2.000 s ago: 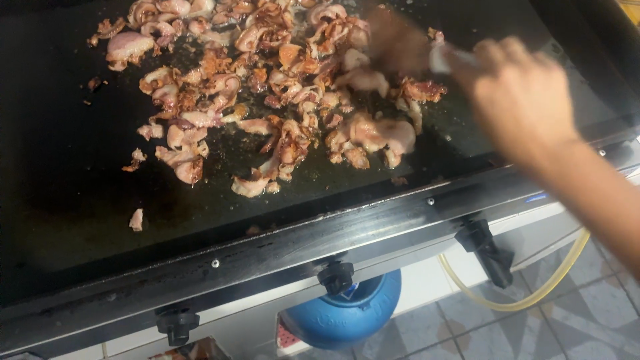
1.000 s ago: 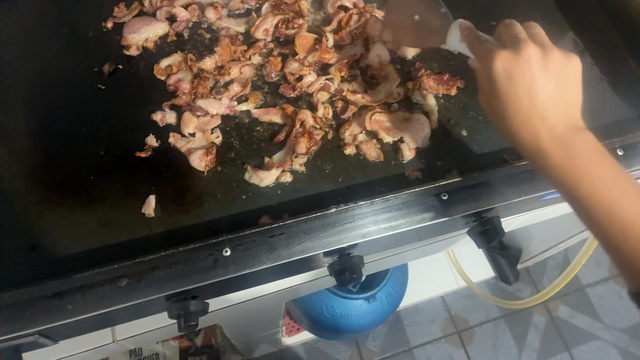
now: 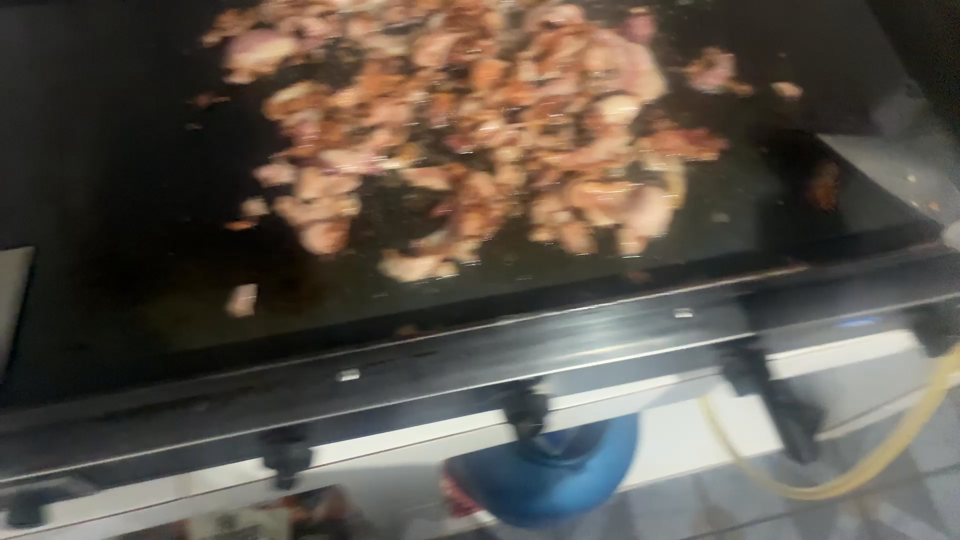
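Browned and pinkish pieces of sliced meat (image 3: pixel 480 135) lie heaped on the black flat-top griddle (image 3: pixel 112 150), blurred in this frame. A few small scraps sit apart from the heap, one near the front left. At the right edge a flat metal blade (image 3: pixel 892 169), probably of a scraper or spatula, rests over the griddle with its white handle end cut off by the frame. Part of another flat, pale blade (image 3: pixel 11 300) shows at the left edge. Neither of my hands is visible.
The griddle's metal front rail (image 3: pixel 600 330) crosses the view, with black control knobs (image 3: pixel 525 409) below it. Under the griddle are a blue gas cylinder or round container (image 3: pixel 555 480) and a yellowish hose (image 3: pixel 817 491) above a tiled floor (image 3: pixel 892 495).
The hand seen at the upper right has left the view. The blade has moved from the meat to the right edge. A pale blade has appeared at the left edge.
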